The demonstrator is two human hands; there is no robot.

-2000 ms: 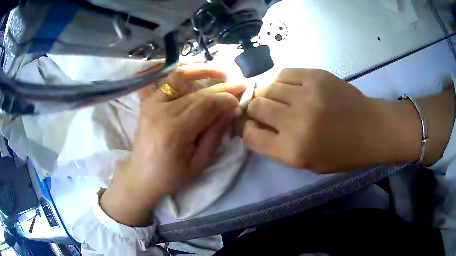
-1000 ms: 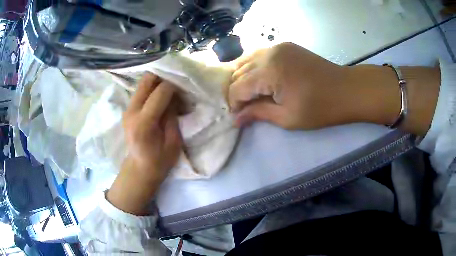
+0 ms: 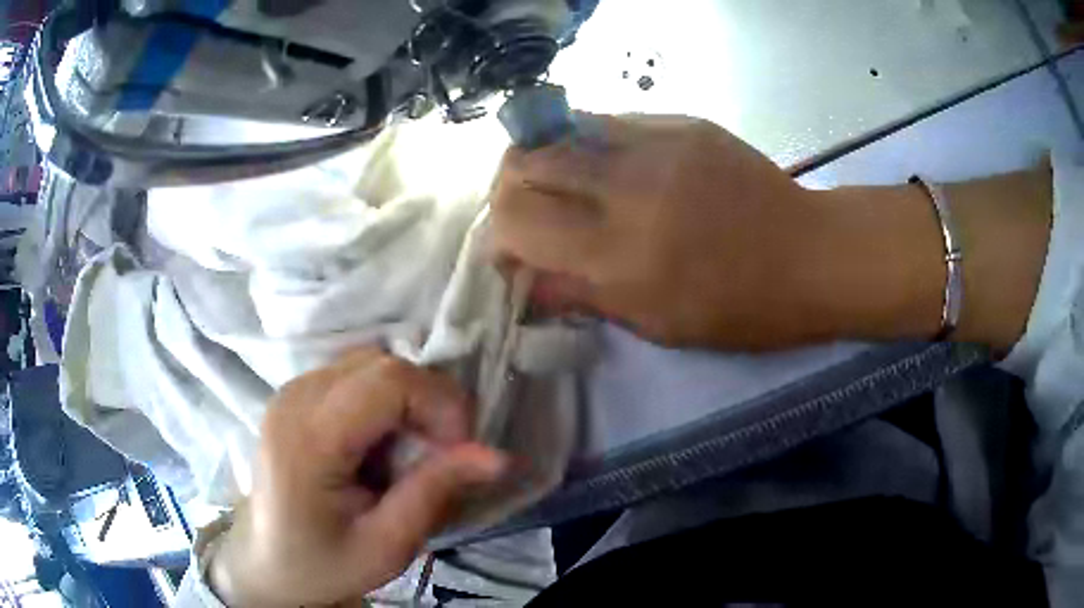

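Observation:
A cream-white garment piece [image 3: 315,267] lies crumpled left of and below the needle area. My right hand [image 3: 666,232] pinches its upper edge just below the dark round knob [image 3: 535,115]; some fingertips are hidden in the cloth. My left hand [image 3: 357,469] is lower left, slightly blurred, with its fingers curled on the cloth near the table's front edge. A narrow folded strip of the cloth runs between the two hands. The presser foot and needle cannot be made out.
The sewing machine head [image 3: 238,65], with a blue stripe, fills the top left. The white machine bed [image 3: 761,71] is at upper right. A grey marked edge band [image 3: 761,422] curves along the front. A grey box-like device [image 3: 113,523] stands at lower left.
My left hand has come out from the cloth beside the needle area and moved down toward the front edge. My right hand has shifted slightly left. The cloth now stretches lower, over the edge band.

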